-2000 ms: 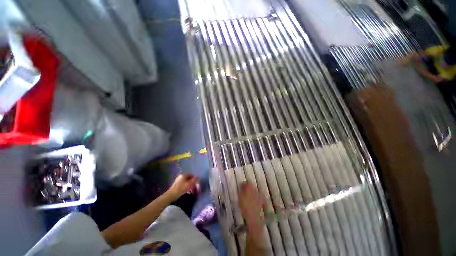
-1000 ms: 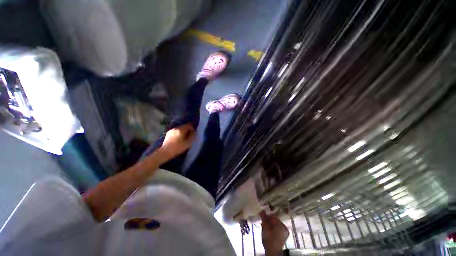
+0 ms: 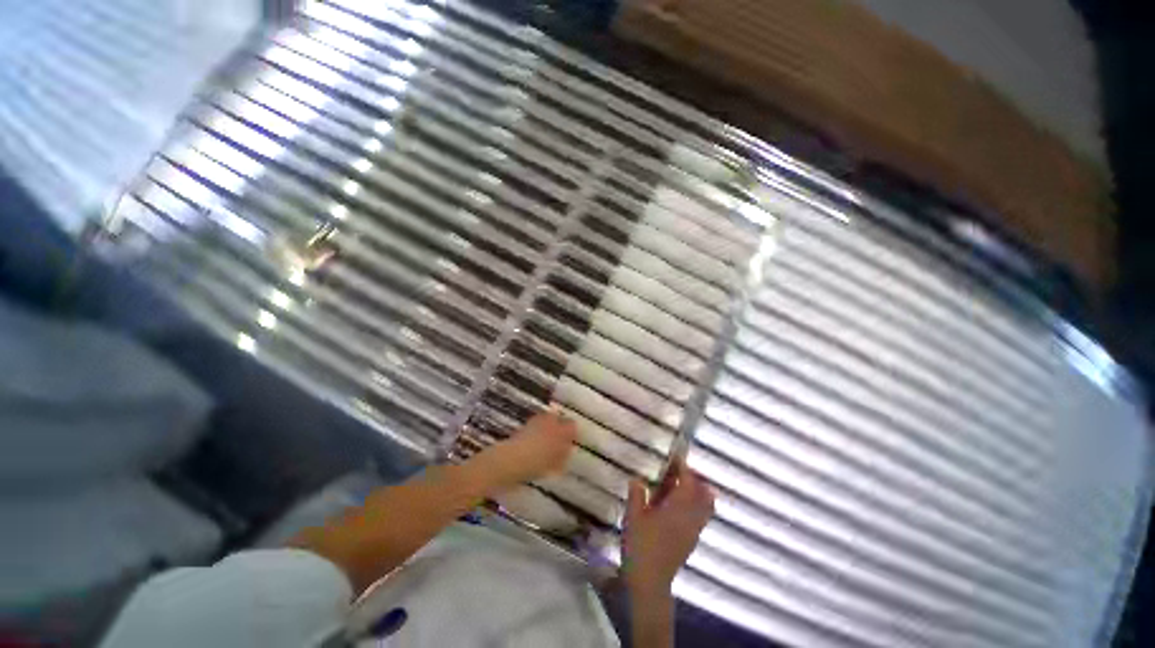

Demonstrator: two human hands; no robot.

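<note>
White ridged strips (image 3: 659,300) lie side by side along the bed of shiny parallel tubes (image 3: 418,215). Their straight ends meet bare tubes with dark gaps. A spacer frame (image 3: 718,367) lies across the bed, one thin bar over the white strips and another over the bare tubes. My left hand (image 3: 542,446) is at the near edge of the white strips, fingers bent; whether it holds anything is unclear. My right hand (image 3: 669,509) is closed around the near end of the bar over the strips.
A small pale gold fitting (image 3: 313,253) lies on the bare tubes at the left. Bright outer rails (image 3: 811,177) run along the bed's far side. Beyond them is a brown ridged band (image 3: 874,95). Pale bulky shapes (image 3: 95,392) stand at the lower left, past the near edge.
The view has swung from the floor and my feet back over the bed. My left hand has moved from beside my legs onto the white strips. My right hand is now at the bar.
</note>
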